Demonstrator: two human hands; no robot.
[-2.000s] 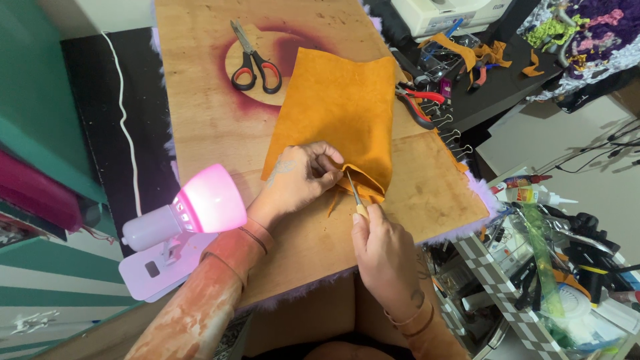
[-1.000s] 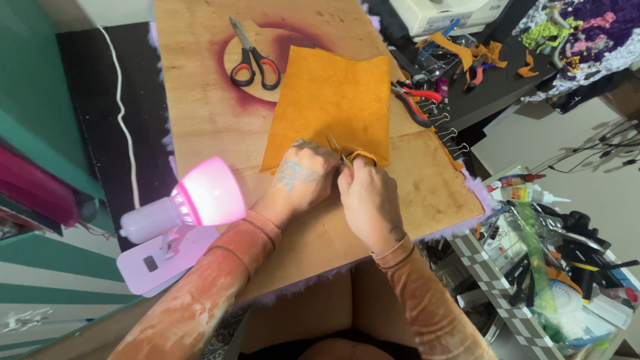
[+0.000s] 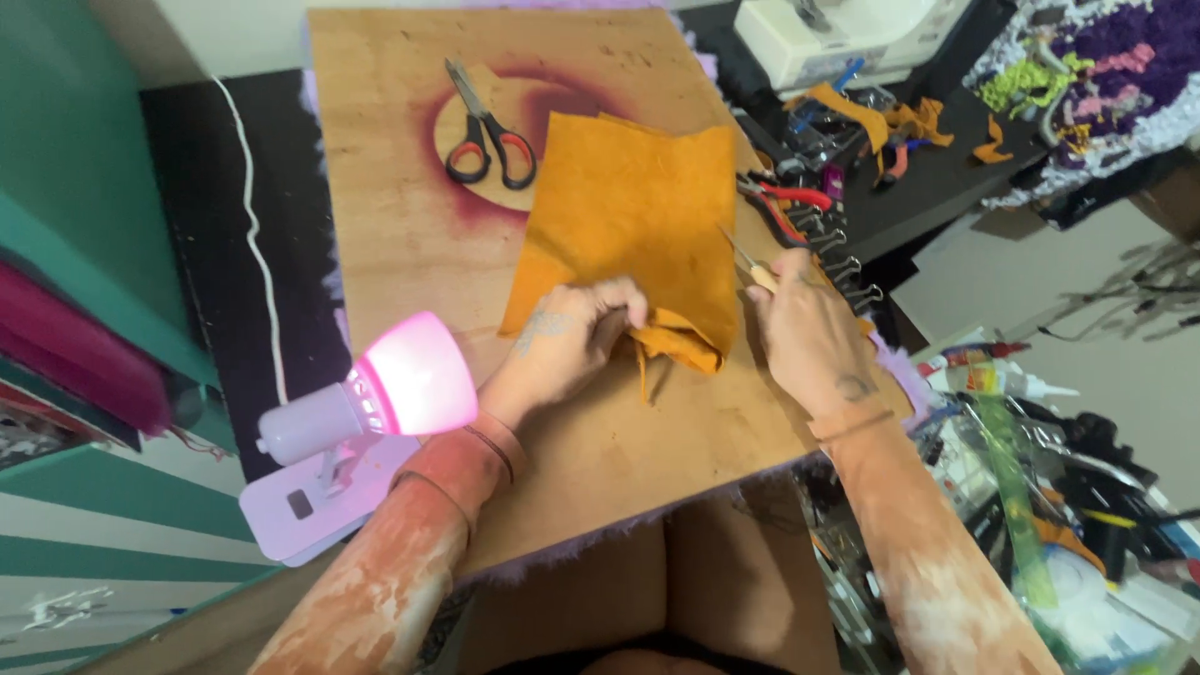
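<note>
A piece of orange suede-like material (image 3: 637,206) lies on the wooden board (image 3: 581,497), its near edge folded and bunched, with a thin strip hanging from it. My left hand (image 3: 581,328) pinches that folded edge between thumb and fingers. To the right of the material, my right hand (image 3: 811,328) grips an awl-like tool (image 3: 761,277) by its pale handle; the thin metal tip points up and left, over the material's right edge. Black-and-red scissors (image 3: 483,136) rest open on the board beyond my left hand. My fingertips partly hide the fold.
A lit pink lamp (image 3: 417,375) stands at the board's left edge. Red-handled pliers (image 3: 783,202) and binder clips (image 3: 844,267) lie along its right edge. Behind them are orange scraps (image 3: 848,112) and a white machine (image 3: 834,42). A crowded bin of tools and bottles (image 3: 1041,525) stands at the right.
My right hand has moved away from the folded edge to the right, with the tool still in it. My left hand remains at the fold.
</note>
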